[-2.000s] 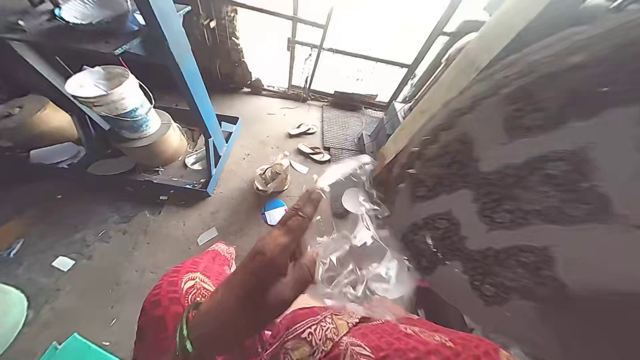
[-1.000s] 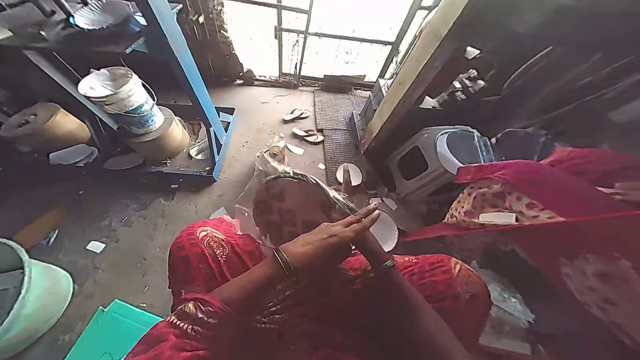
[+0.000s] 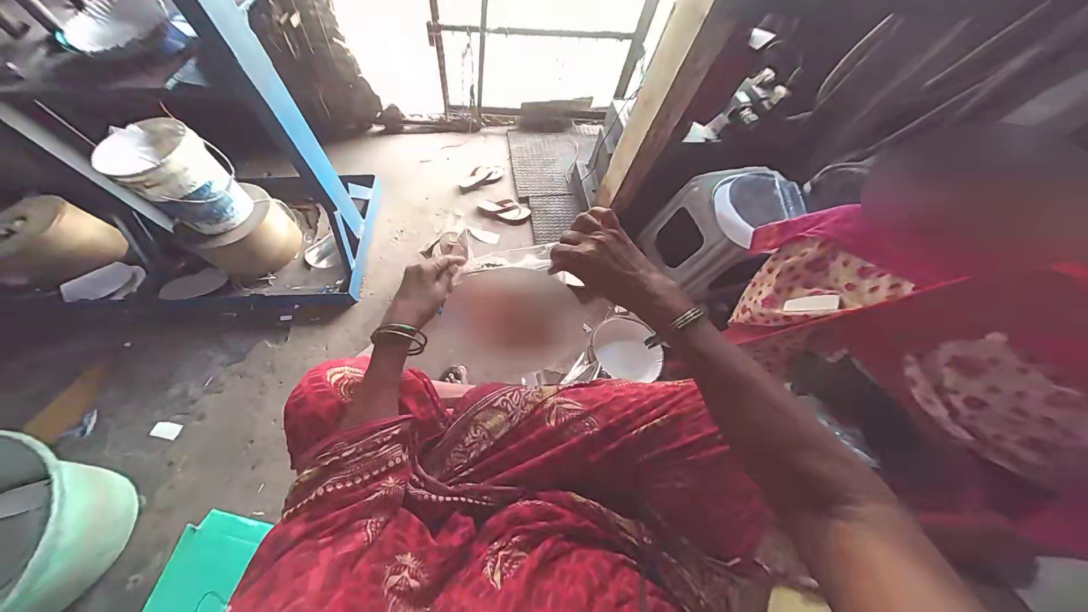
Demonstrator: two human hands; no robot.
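Note:
A clear plastic bag is stretched between my two hands in front of my knees. My left hand, with bangles at the wrist, pinches one end of its edge. At the other end, my right hand grips the plastic with curled fingers. Below the bag the picture is blurred, so its contents cannot be told. White round plates or bowls lie low beside my right knee, under my right forearm. Patterned red cloth covers my lap.
At the right sits a person in pink and red cloth, near a grey plastic stool. A blue metal frame, a paint-stained bucket and brown rolls stand left. Sandals lie ahead; a green tub is lower left.
My hands, close together over the plastic one second ago, are now apart with its edge drawn between them. The view has turned since two seconds ago, and the person at right now shows.

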